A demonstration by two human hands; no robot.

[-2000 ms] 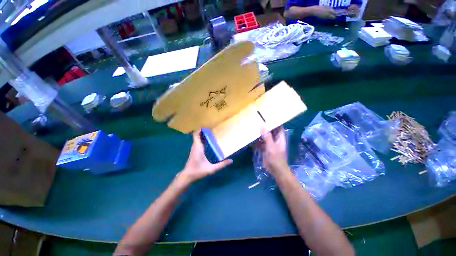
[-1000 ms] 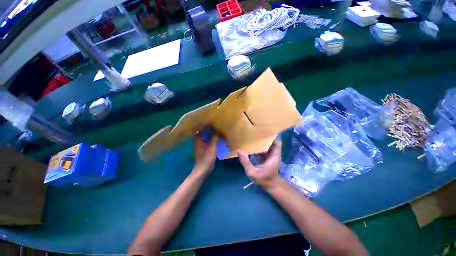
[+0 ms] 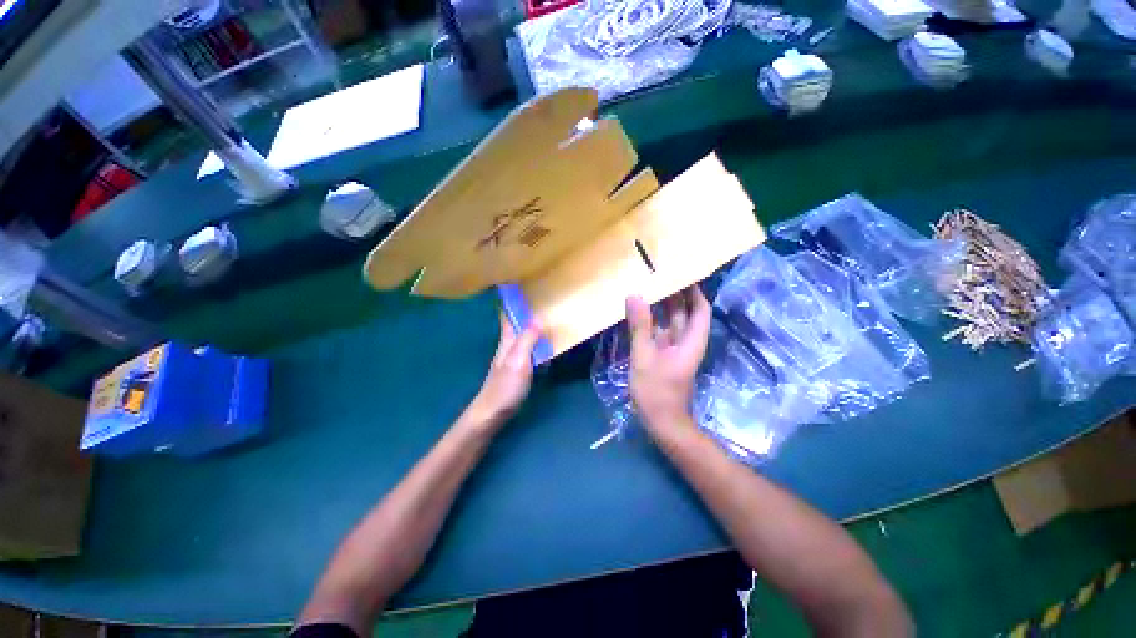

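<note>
A partly folded retail box (image 3: 561,256) is held above the bench, its plain brown inside facing me. Its lid, with rounded ears and a small dark print, stands open to the upper left. A blue flap shows at its left end. My left hand (image 3: 508,368) grips the box at that blue end. My right hand (image 3: 667,361) holds its lower front edge, right of the middle, with the thumb on the brown inside. Clear plastic bags with dark parts (image 3: 797,343) lie just right of and partly behind my right hand.
Closed blue boxes (image 3: 181,399) stand at left beside a brown carton (image 3: 44,467). A heap of tan sticks (image 3: 993,280) and smaller clear bags (image 3: 1090,337) lie at right. Small white packs (image 3: 355,211) are spaced along the belt. White coiled cables (image 3: 654,25) lie beyond.
The box has turned, so the printed inside of its lid shows again and the lid stands up. My right hand has shifted along the front edge. The view has moved slightly.
</note>
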